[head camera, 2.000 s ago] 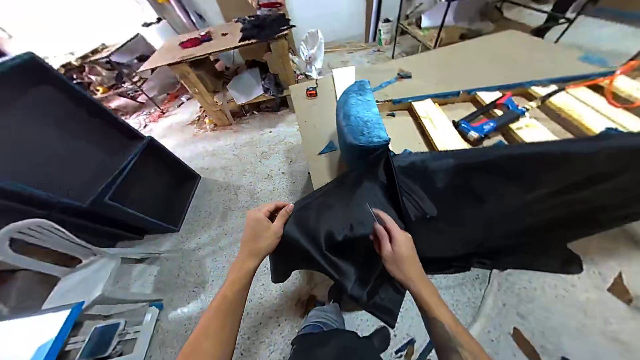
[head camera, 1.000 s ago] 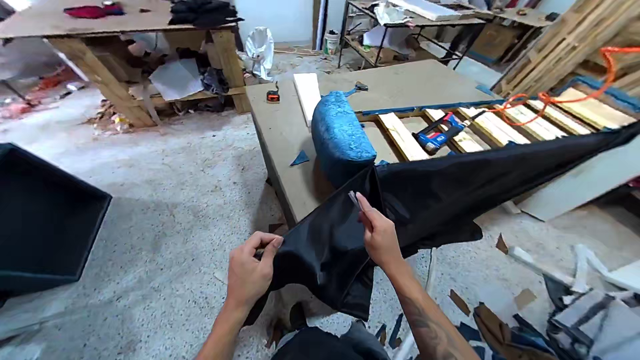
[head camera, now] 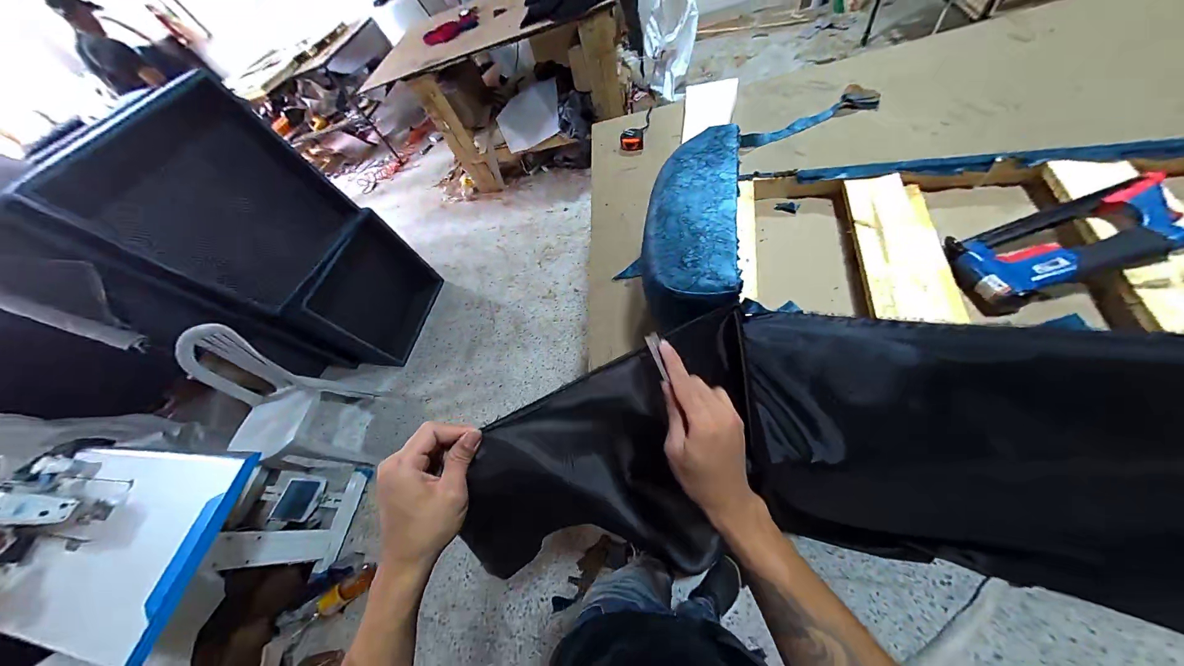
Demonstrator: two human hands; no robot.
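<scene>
My left hand (head camera: pixel 427 486) pinches the upper edge of a black fabric sheet (head camera: pixel 573 444) between thumb and fingers. In my right hand (head camera: pixel 698 421) is a small thin metal tool (head camera: pixel 658 357), its kind unclear, its tip near the fabric's upper edge. The sheet hangs along the front of a wooden frame (head camera: pixel 902 250) that lies on a board-topped table. A blue upholstered end piece (head camera: pixel 694 222) stands at the frame's left corner, just above my right hand. On the frame's slats rests a blue and red staple gun (head camera: pixel 1045 250).
A tape measure (head camera: pixel 632 140) lies on the table's left part. Dark upholstered pieces (head camera: pixel 203 194) and a white plastic chair (head camera: pixel 277 398) stand left. A sewing machine table (head camera: pixel 120 546) is at lower left. Another person (head camera: pixel 106 51) is far back left.
The view has swung left since one second ago. My left hand still holds the black fabric, which is now stretched out more to the left of the frame's corner.
</scene>
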